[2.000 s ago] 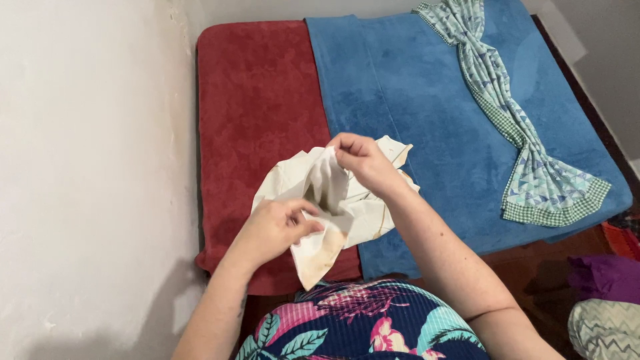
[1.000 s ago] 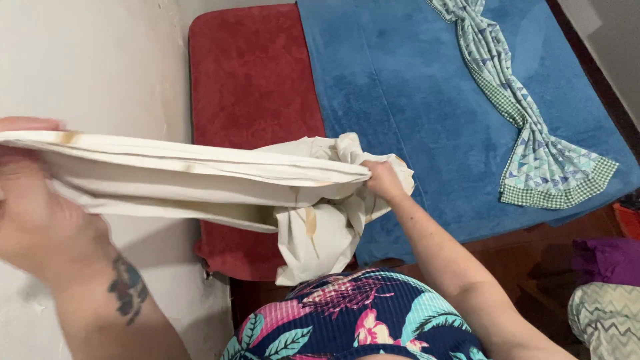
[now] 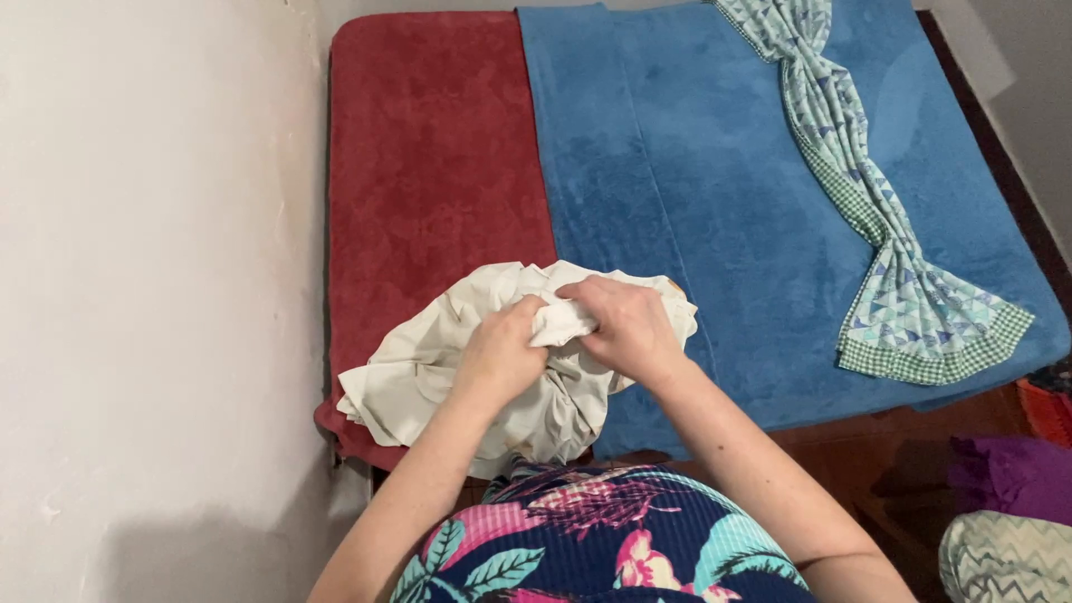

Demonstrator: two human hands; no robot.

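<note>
A cream-coloured cloth (image 3: 419, 360) with small brownish patterns lies bunched over the near edge of the bed, partly on the red cover and partly on the blue one. Both hands grip a gathered white part of it near its middle. My left hand (image 3: 502, 352) is closed on the left side of that bunch, and my right hand (image 3: 628, 327) pinches it from the right, a short gap apart. The fingertips are partly hidden in the folds.
The bed has a red cover (image 3: 427, 151) at left and a blue blanket (image 3: 712, 167) at right. A twisted green and blue patterned cloth (image 3: 871, 201) lies along the right. A wall (image 3: 159, 251) borders the left. Purple fabric (image 3: 1005, 473) and a zigzag-patterned fabric (image 3: 1005, 553) sit at lower right.
My left hand, stretched far left with a long band of the cloth one second ago, is back beside my right hand. The band is no longer stretched out; the cloth is gathered on the bed.
</note>
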